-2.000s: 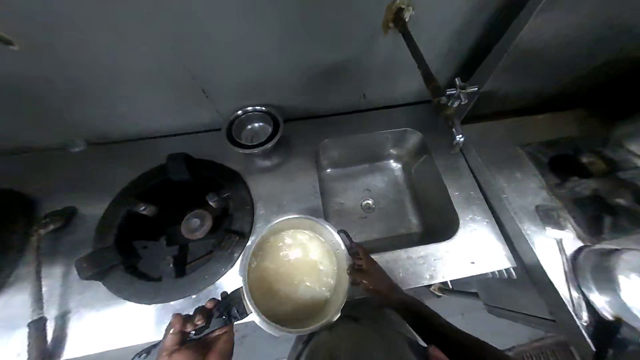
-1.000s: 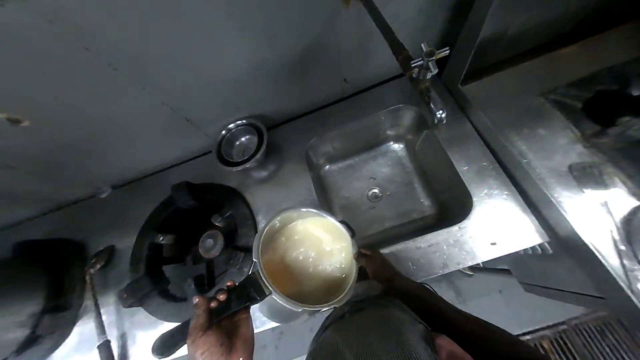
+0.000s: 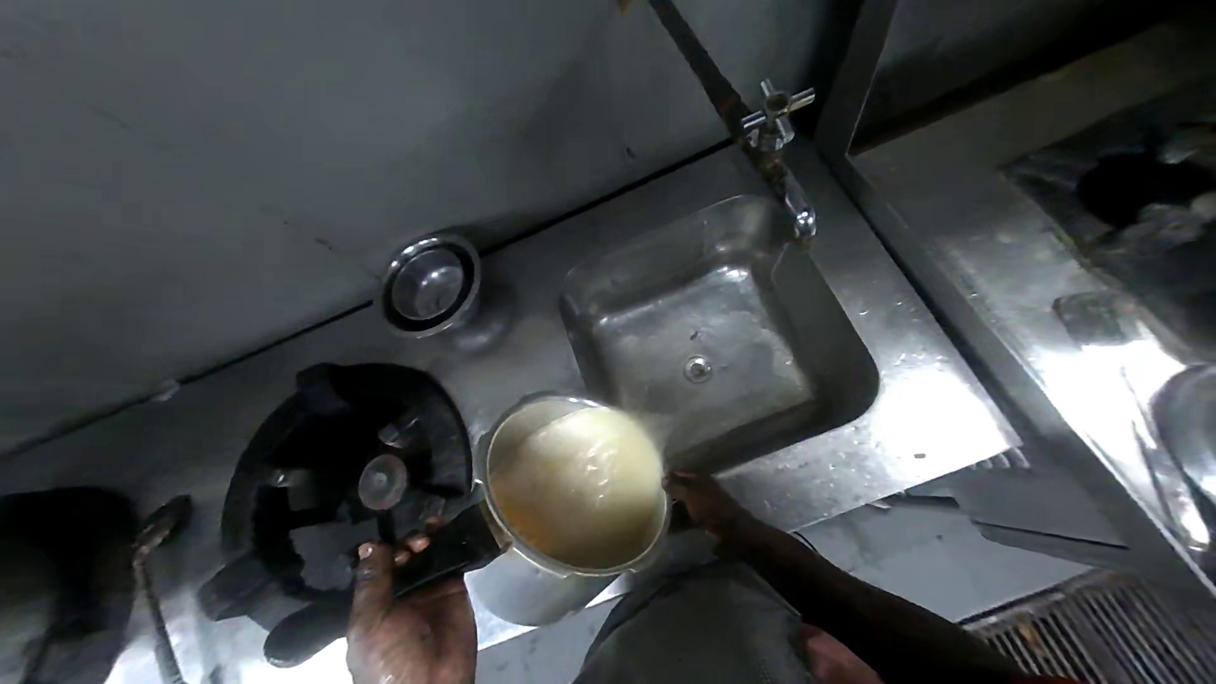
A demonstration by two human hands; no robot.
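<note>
A metal cooking pot (image 3: 579,484) with a pale, cloudy liquid in it is held up in front of me. My left hand (image 3: 413,608) grips its long black handle from the left. On the pot's other side my right hand (image 3: 703,503) holds the short side handle, which it partly hides. The pot tilts toward the steel sink (image 3: 722,351), and its liquid lies up against the rim on that side. To the left of the pot is a black gas burner (image 3: 347,484), partly behind the long handle.
Nested steel bowls (image 3: 429,285) stand by the wall. A tap (image 3: 781,161) overhangs the sink's back right corner. At the far left are a ladle (image 3: 157,560) and a dark pan (image 3: 62,579). Another steel counter (image 3: 978,247) adjoins on the right, with a floor grating (image 3: 1111,617) below.
The pot has tipped further toward the sink, and its liquid has shifted to that side. Both hands keep hold of it. The view has turned.
</note>
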